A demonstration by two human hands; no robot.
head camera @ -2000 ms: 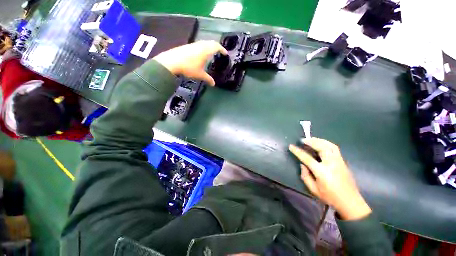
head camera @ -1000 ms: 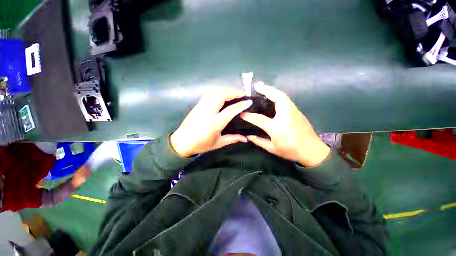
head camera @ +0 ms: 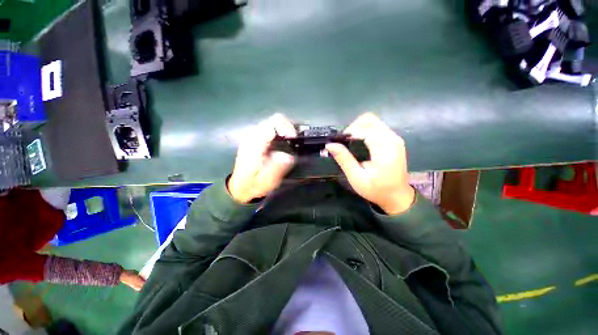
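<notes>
A flat black unit [head camera: 316, 139] is held level between both hands, just above the bench's near edge. A small white bit shows by the right thumb. My left hand [head camera: 262, 157] grips its left end; its lower fingers are blurred. My right hand [head camera: 377, 163] grips its right end. The unit is seen edge-on, so its faces are mostly hidden. Black housings with round openings [head camera: 128, 134] lie at the left. A heap of black modules with white tails [head camera: 541, 46] lies at the top right.
The green bench [head camera: 328, 72] holds a dark mat [head camera: 72, 105] and a blue box [head camera: 25, 85] at left. Below its edge are a blue bin [head camera: 169, 208], a blue stool [head camera: 98, 212], a cardboard box [head camera: 459, 196] and a red stool [head camera: 551, 190]. Another person's arm [head camera: 85, 269] reaches in.
The black piece is now turned edge-on between my hands, and its white tail no longer sticks up. My hands are farther apart. The other person's arm has moved lower.
</notes>
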